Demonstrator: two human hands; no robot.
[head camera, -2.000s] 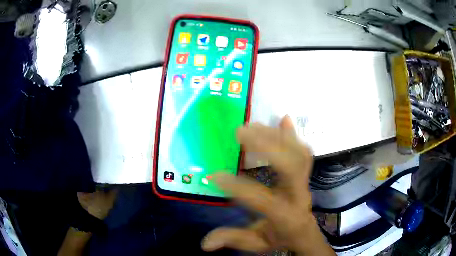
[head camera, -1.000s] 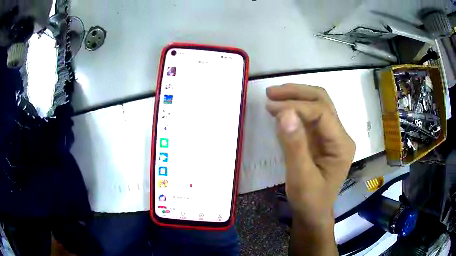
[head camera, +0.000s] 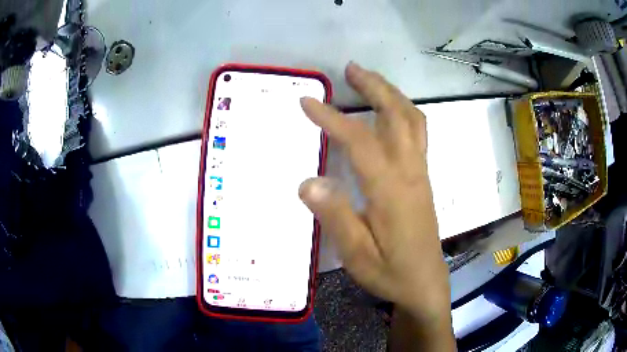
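Observation:
A large smartphone (head camera: 265, 199) in a red case lies upright in view on the white table, its lower end at the table's front edge. Its screen is white with a column of small coloured icons on the left. My right hand (head camera: 378, 185) is over the phone's right side, fingers apart, holding nothing; index fingertip and thumb are over the screen. Whether they touch it is unclear. Dark navy cloth (head camera: 51, 240) with a white piece (head camera: 47, 106) and frayed grey edges lies at the left. My left hand is not visible.
A yellow parts box (head camera: 533, 165) full of small metal pieces stands at the right. A slim metal tool (head camera: 460, 58) and a ribbed knob (head camera: 595, 34) are at the upper right. A blue-ended cylinder (head camera: 550, 306) is below the table at right. My jeans-clad lap is below.
The screen went from green with app icons to a white list, which has since shifted slightly. My right hand has moved left from beside the phone onto its screen area. My left hand has left view.

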